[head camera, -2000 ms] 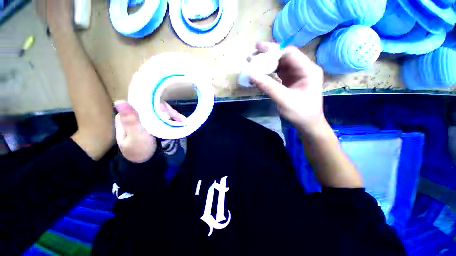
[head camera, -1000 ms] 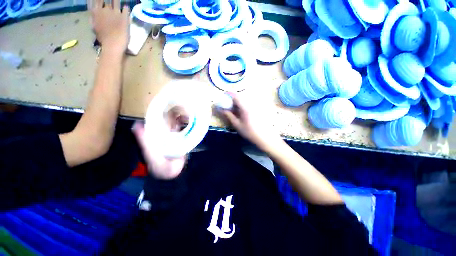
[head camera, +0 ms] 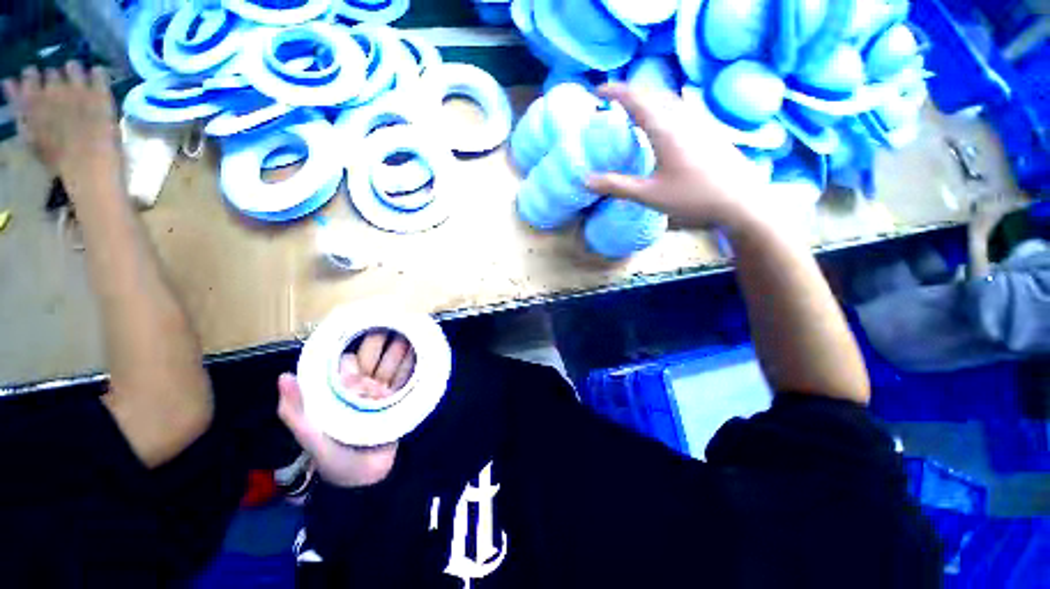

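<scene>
My left hand [head camera: 345,443] holds a pale hat brim [head camera: 432,380] above my lap, with fingers showing through its open centre. My right hand [head camera: 668,161] reaches over the bench at the stacked hat crowns [head camera: 558,184], thumb and fingers apart around the upper right crown; whether it touches the crown is not clear. A small whitish piece [head camera: 343,255] lies on the bench near the loose brims.
Loose brims [head camera: 282,173] are heaped on the bench [head camera: 230,276]. Assembled hats [head camera: 748,92] are heaped behind my right hand. A neighbour's arm [head camera: 115,265] rests at left by a white block [head camera: 150,161]. Another person's sleeve [head camera: 967,311] is at right. A blue bin [head camera: 714,397] stands below.
My right hand has let go of the small whitish piece and moved right to the crowns. My left hand still holds the brim. The view has shifted.
</scene>
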